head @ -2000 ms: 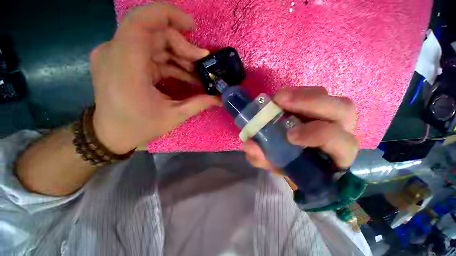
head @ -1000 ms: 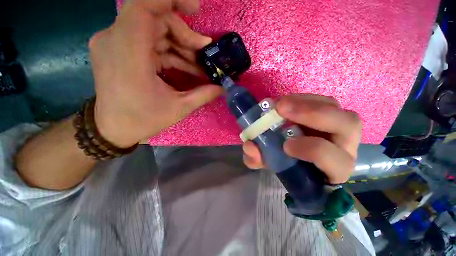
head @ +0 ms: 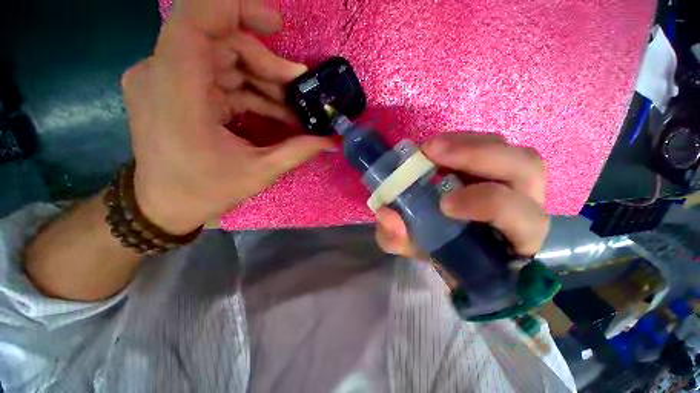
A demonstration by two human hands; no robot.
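Note:
My left hand (head: pixel 203 127) holds a glossy black squarish device housing (head: pixel 345 86) by its left side, between thumb and fingers, above the pink mat. A small pale label shows at its upper left. My right hand (head: pixel 491 188) grips the grey-blue electric screwdriver (head: pixel 430 215), which has a cream band (head: pixel 401 181) around its body and a green rear end (head: pixel 539 284). Its dark nose points up and left. The gold-looking bit (head: pixel 330 111) is at the lower part of the housing. Whether a screw is under the bit cannot be seen.
The pink-red mat (head: pixel 491 69) lies on a dark green bench (head: pixel 77 92). Black pieces (head: pixel 15 130) sit at the far left. At the right are white paper (head: pixel 657 73), a round black device (head: pixel 679 146) and a black block (head: pixel 625 218). Mixed items lie below at lower right.
The housing has shifted slightly left and turned a little in my left hand. The screwdriver has moved slightly with it, and its bit stays at the housing's lower part.

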